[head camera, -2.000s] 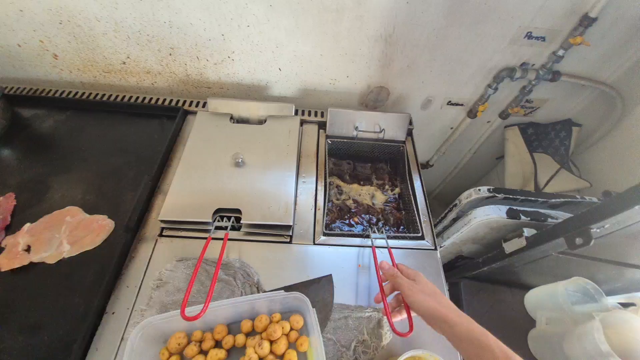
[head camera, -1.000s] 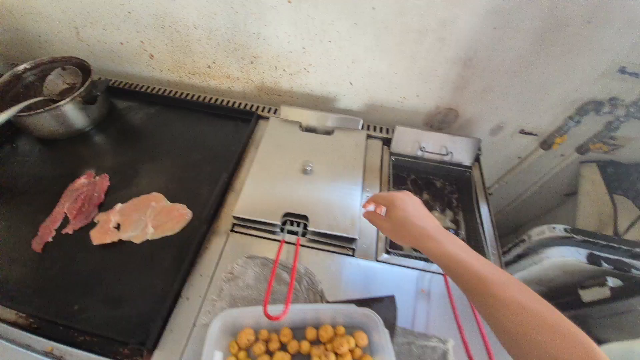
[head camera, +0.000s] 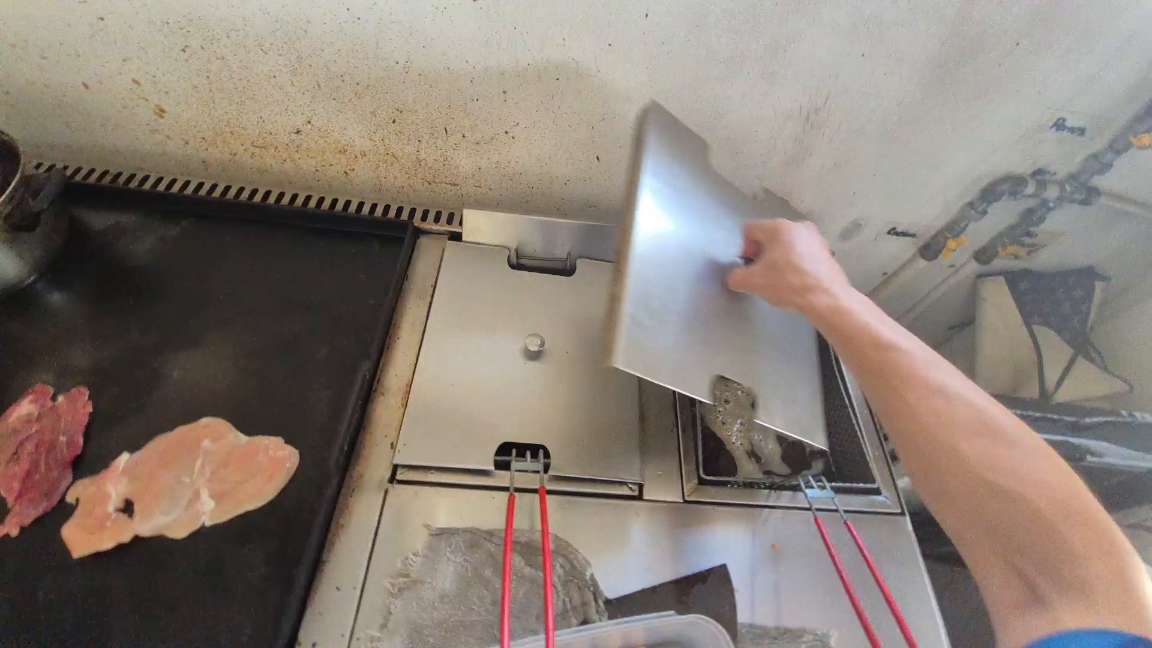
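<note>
My right hand (head camera: 785, 267) grips a stainless steel fryer lid (head camera: 693, 279) near its middle and holds it tilted over the right fryer well. Below the lid, bubbling oil (head camera: 742, 432) shows in that well. The right basket's red handle (head camera: 855, 567) sticks out over the front edge. Another steel lid (head camera: 486, 360) with a round knob covers the left fryer well, and a red basket handle (head camera: 526, 558) comes out through its front notch. My left hand is not in view.
On the black griddle (head camera: 225, 342) lie a pale piece of meat (head camera: 189, 481) and a red one (head camera: 40, 450). A metal pot (head camera: 27, 225) stands at the far left. A plastic container (head camera: 666, 630), a dark flat blade (head camera: 684, 594) and a grey cloth (head camera: 486, 576) are in front. Gas pipes (head camera: 1008, 198) run along the wall.
My right hand, on the right basket's red handle in the first frame, has let go and moved up; it now holds a lid over the right well, which was uncovered before.
</note>
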